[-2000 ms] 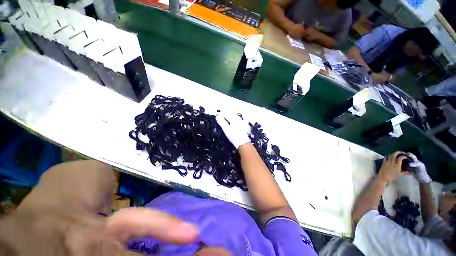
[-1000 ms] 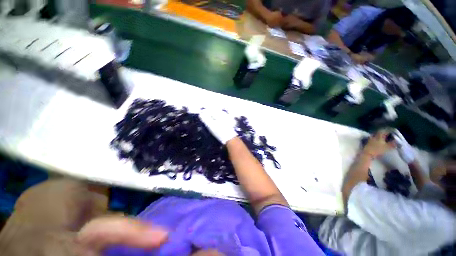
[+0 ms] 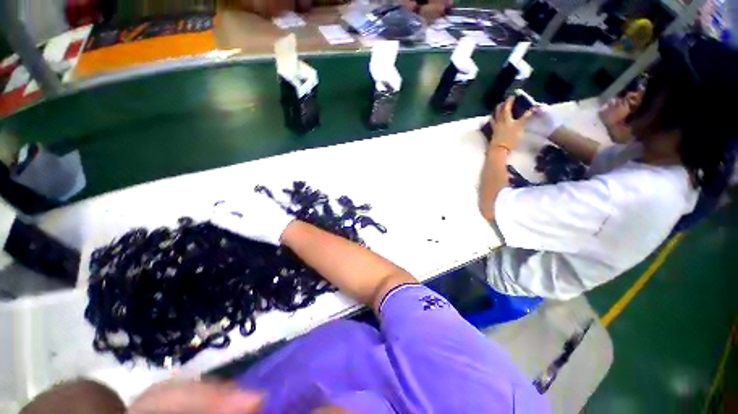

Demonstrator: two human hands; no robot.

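A wide heap of black looped cables (image 3: 178, 291) lies on the white bench (image 3: 405, 174). My right hand (image 3: 252, 220), in a white knit glove, lies at the heap's upper edge, with loops on both sides of it. Its fingers are blurred against the white bench, so I cannot tell whether it holds a loop. A blurred, skin-coloured shape at the bottom left edge looks like my left hand (image 3: 194, 398), bare and close to the camera; its grip is not visible.
A dark box end (image 3: 42, 252) stands at the left. Open boxes (image 3: 384, 93) with white flaps stand on the green belt (image 3: 218, 121). A dark item with a pale flap (image 3: 57, 174) is at the belt's left. A person in white (image 3: 583, 218) works at the right.
The view has swung right, so the heap and box row appear further left and the neighbouring person shows more fully. My gloved hand stays at the heap's upper edge.
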